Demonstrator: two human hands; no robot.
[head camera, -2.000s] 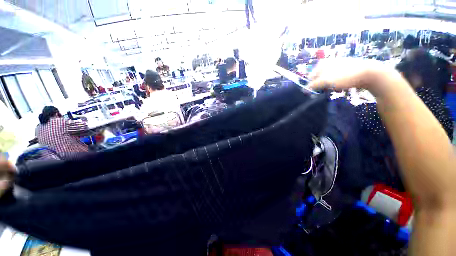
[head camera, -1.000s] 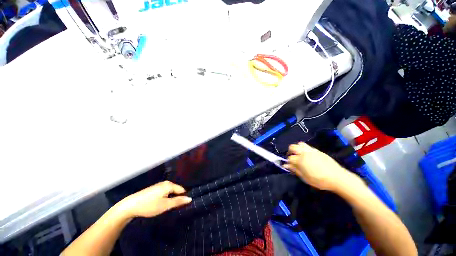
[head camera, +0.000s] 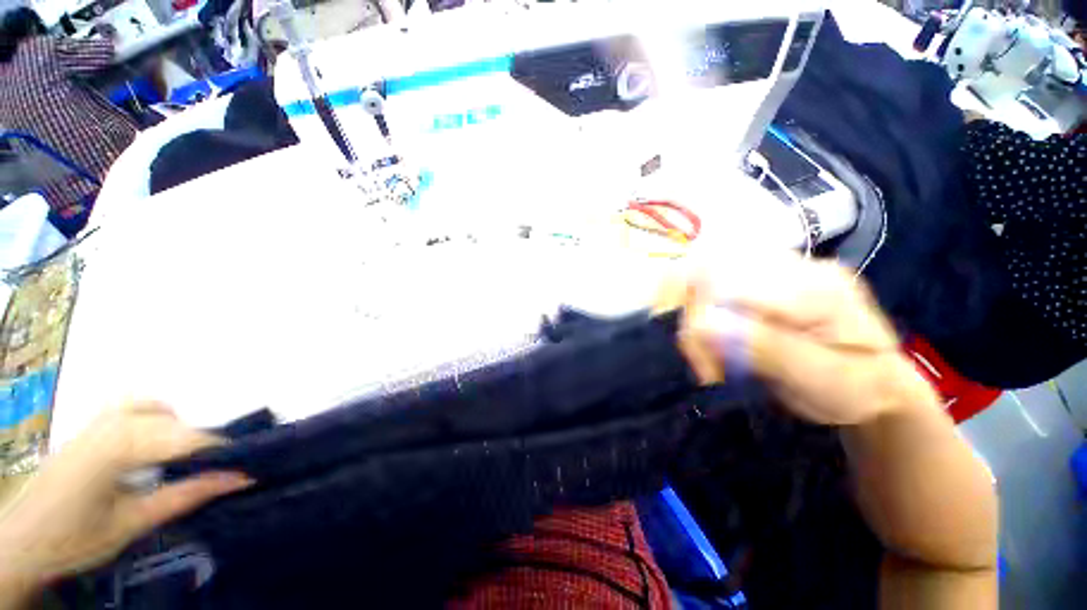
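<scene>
A dark pinstriped garment piece (head camera: 477, 429) is stretched between my hands, over the table's front edge and my lap. My left hand (head camera: 137, 471) pinches its left end between thumb and fingers. My right hand (head camera: 787, 340) is blurred and grips its upper right end. A pale purplish blur shows at the right hand's fingers; I cannot tell whether it is the slim whitish tool. The white sewing machine (head camera: 465, 119) stands behind, with its needle area (head camera: 387, 179) at the left end of its head.
Red and yellow-orange scissors (head camera: 659, 226) lie on the white table (head camera: 238, 286). Dark cloth (head camera: 888, 155) hangs at the table's right end, beside a person in dotted clothing (head camera: 1031, 226). A blue crate edge (head camera: 697, 548) is by my lap. Another person (head camera: 60, 107) sits upper left.
The garment has risen from my lap to the table edge and is pulled wider. My left hand has moved left, my right hand up. The whitish tool no longer shows clearly.
</scene>
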